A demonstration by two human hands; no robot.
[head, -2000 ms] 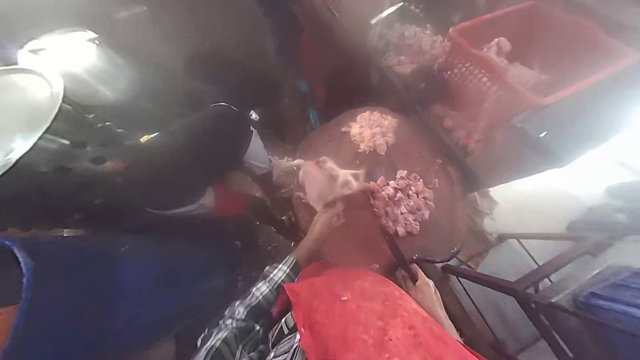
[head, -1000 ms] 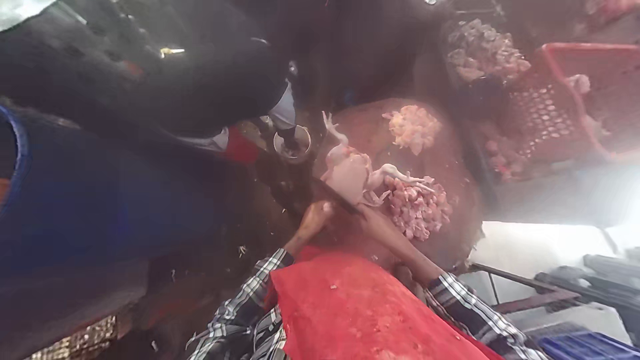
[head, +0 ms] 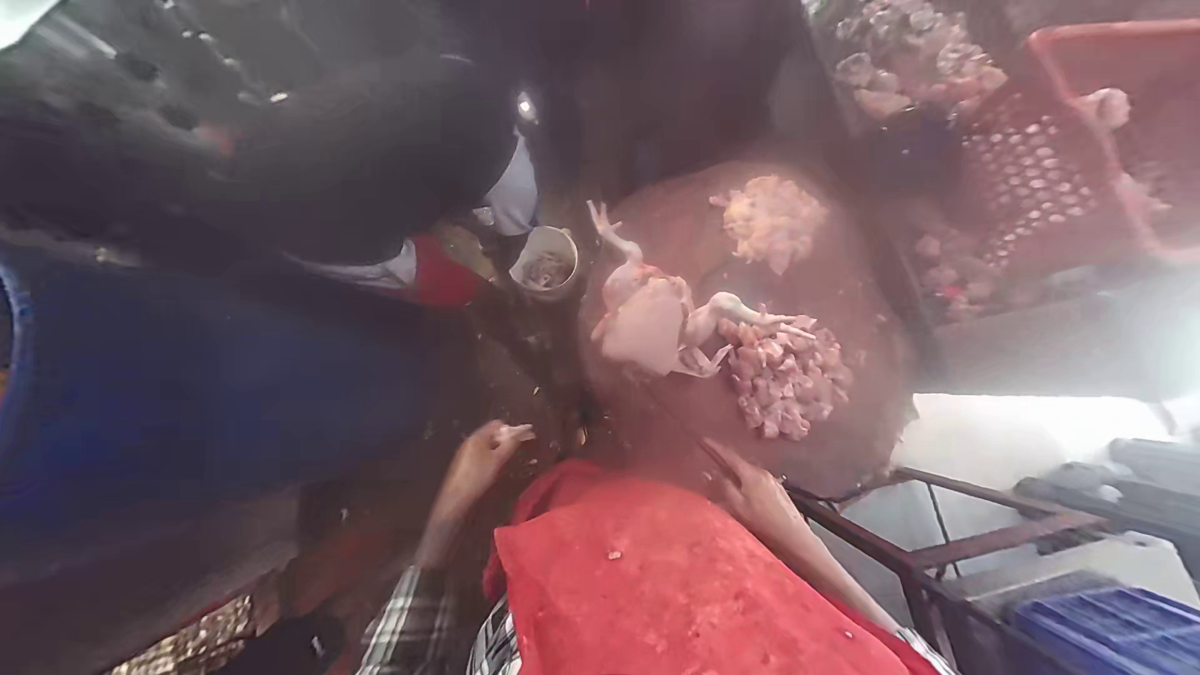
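A plucked whole chicken point(head: 647, 319) lies on a round chopping block point(head: 844, 281), its feet and legs spread. Beside its legs is a heap of chopped reddish meat point(head: 787, 375); a paler, yellowish heap point(head: 773, 220) lies farther back. My left hand point(head: 487, 450) is off the block at its near left side, fingers bent, with something pale at the fingertips; whether it is held cannot be told. My right hand point(head: 745, 483), at the block's near edge, grips a knife point(head: 684, 427), whose blurred dark blade points toward the chicken. Neither hand touches the chicken.
A pail point(head: 546, 262) with scraps stands left of the block, near another person's dark-clothed limb point(head: 375, 159). A large blue container point(head: 216, 403) fills the left side. Right are a red perforated crate point(head: 1111, 159), more meat pieces point(head: 919, 56) and a metal frame point(head: 900, 553).
Both hands were at the chicken one second ago; they are now apart, the left to the near left, the right back at the block's near edge. The view has shifted.
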